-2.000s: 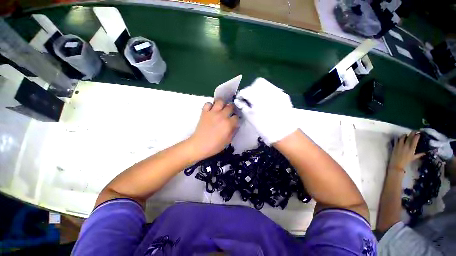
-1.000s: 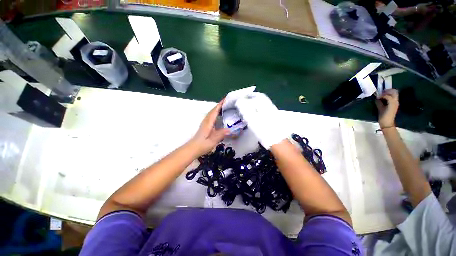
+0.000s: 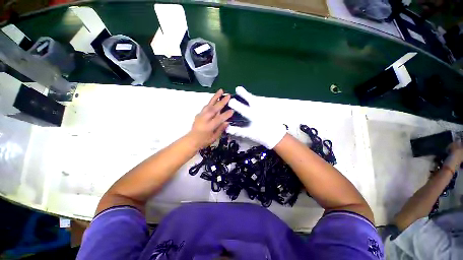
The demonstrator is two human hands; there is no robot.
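My bare left hand (image 3: 208, 122) and my white-gloved right hand (image 3: 256, 122) hold a small black box (image 3: 237, 110) between them, above the white bench near the belt edge. The box's white flap no longer stands up; its closed black surface shows between the fingers. The gloved fingers reach over its top and hide part of it. The cable heap (image 3: 254, 175), tangled and black with small pale tags, lies on the bench below my hands.
The green belt (image 3: 284, 56) carries open boxes (image 3: 175, 66) beside bagged devices (image 3: 203, 61) at left, and another open box (image 3: 381, 85) at right. Boxes (image 3: 38, 105) lean at the bench's left end. Another person's arm (image 3: 426, 198) and a black box (image 3: 431, 144) are at right.
The white flap and inside between my hands have given way to a black closed surface. The boxes and bagged devices on the belt have moved right. The other person's hand has drawn back from the belt.
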